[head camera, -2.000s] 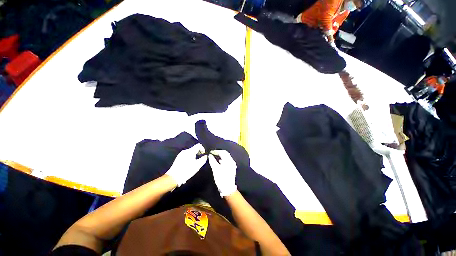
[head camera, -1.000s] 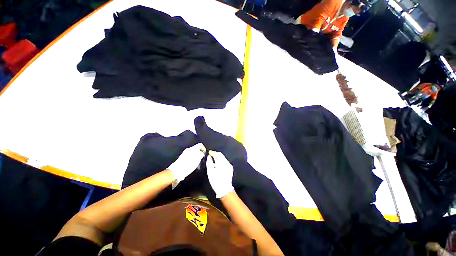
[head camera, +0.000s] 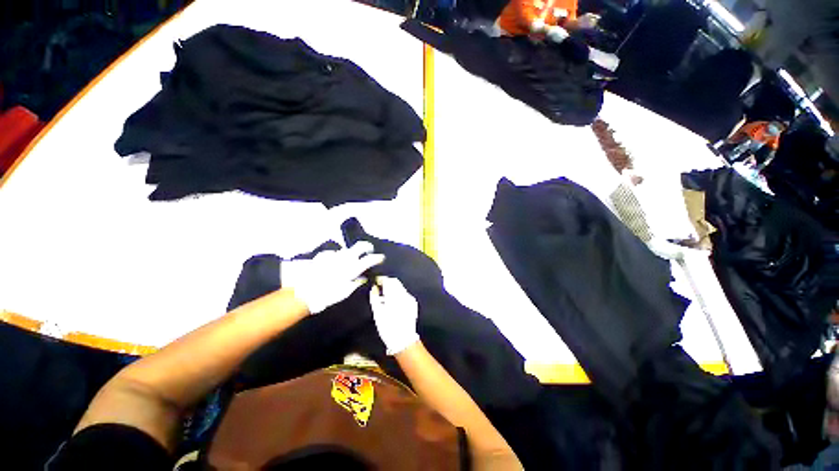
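Note:
A black garment (head camera: 442, 308) lies at the table's front edge against the brown apron, its narrow end pointing away from me. My left hand (head camera: 331, 277), in a white glove, lies over the garment's middle with fingers stretched to the right. My right hand (head camera: 394, 315), also gloved, is just right of it, fingertips pinched at the cloth. A tiny pale spot shows at the right fingertips; I cannot tell what it is. What lies under the left palm is hidden.
A pile of black pieces (head camera: 285, 115) lies at the back left. A long black heap (head camera: 589, 267) droops over the front edge at right. Beyond are a pale patterned sheet (head camera: 630, 212), a brown bundle (head camera: 611, 147), shiny black garments (head camera: 764, 258) and a person in orange (head camera: 538, 17).
My left hand has moved from a fingertip pinch to lying flatter and further forward over the cloth. The right hand stays at the same spot. The view has shifted slightly.

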